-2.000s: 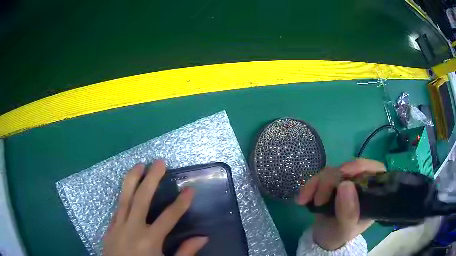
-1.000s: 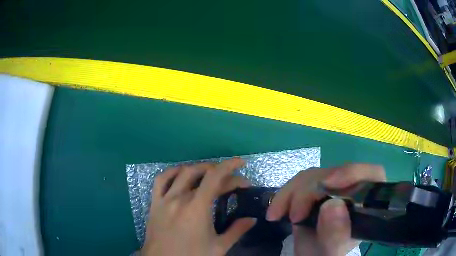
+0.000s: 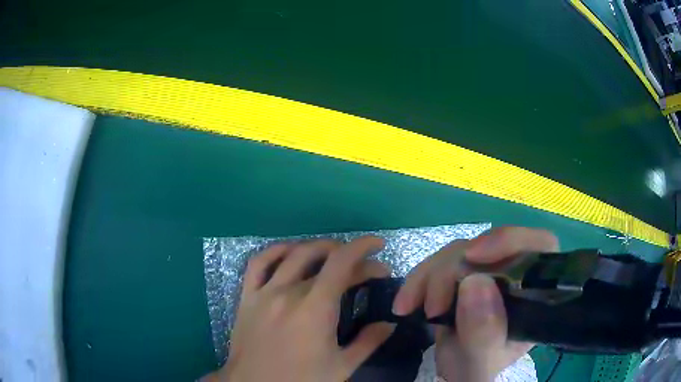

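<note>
A black phone housing (image 3: 388, 358) lies on the silvery textured mat (image 3: 224, 280) at the bottom centre, mostly hidden by my hands. An oval cutout shows near its upper left corner. My left hand (image 3: 302, 306) grips the housing's left end, with fingers along the top edge and the thumb below. My right hand (image 3: 478, 298) is closed around the black electric screwdriver (image 3: 582, 306), which lies nearly level and points left over the housing. The screwdriver's bit tip is hidden behind my fingers.
A green worktop (image 3: 164, 186) lies around the mat. A yellow edge strip (image 3: 336, 142) and dark green conveyor belt (image 3: 373, 60) run beyond it. A white foam tray (image 3: 37, 224) is at the left. Part of the green box (image 3: 616, 367) and a black cable show at the bottom right.
My view has turned left, and the screw dish has left it. The screwdriver has come from beside the dish to over the housing. My left hand has shifted to the housing's end.
</note>
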